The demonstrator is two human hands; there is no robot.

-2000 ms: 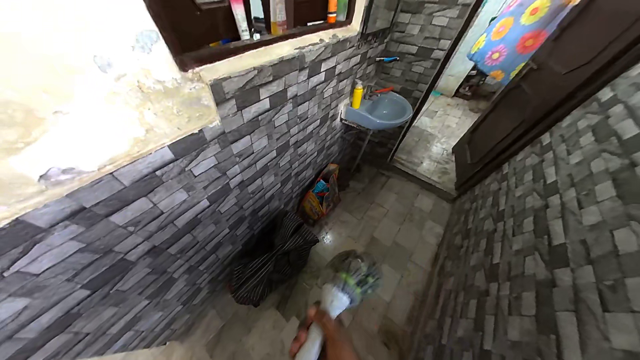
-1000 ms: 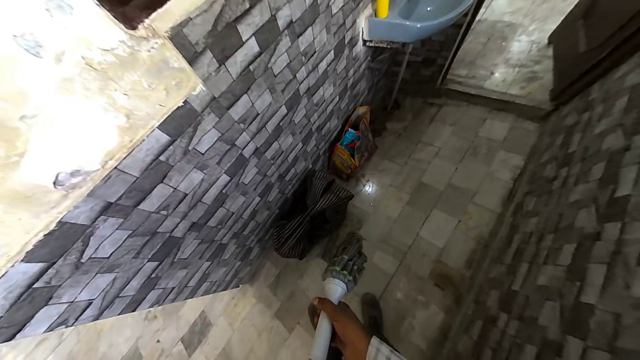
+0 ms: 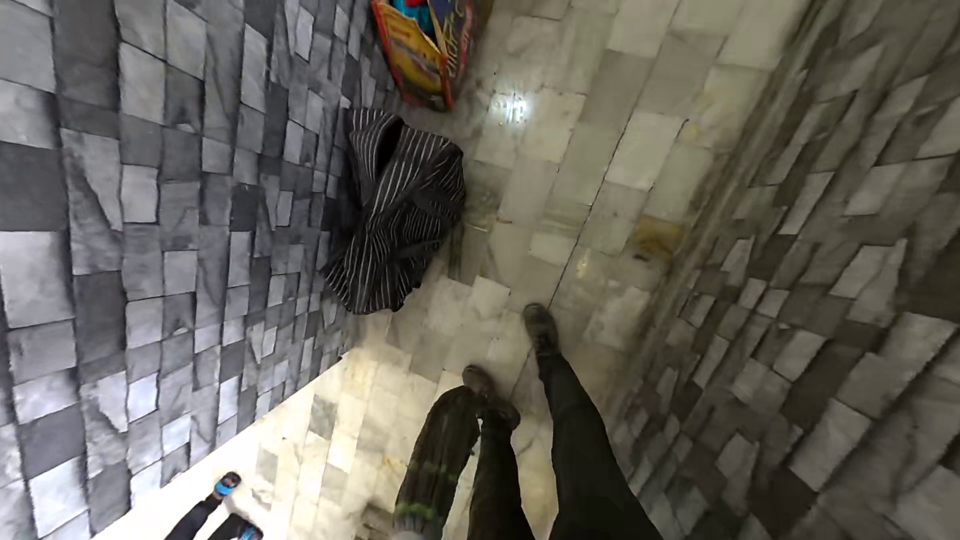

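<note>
Neither my left hand nor my right hand shows in the head view. A mop head (image 3: 439, 457) of dark strands with a green band hangs at the bottom centre, beside my legs; the end of its pale handle (image 3: 412, 535) just shows at the lower edge, and what holds it is hidden. My black-trousered legs (image 3: 592, 457) and dark shoes (image 3: 541, 328) stand on the marble-tiled floor (image 3: 517, 262). A black-and-white striped cloth bag (image 3: 405, 214) lies slumped against the left wall, ahead of the mop head.
A colourful printed bag (image 3: 420, 56) with blue and red contents stands past the striped one. Grey stone-patterned walls (image 3: 172, 217) (image 3: 847, 270) run along both sides. At the lower left, another person's legs and dark-and-blue footwear (image 3: 225, 484) show beyond the wall's corner.
The view has tilted steeply down. The washbasin and the doorway have left it. The hand seen earlier on the pale mop handle is out of view, and the mop head is nearer my legs.
</note>
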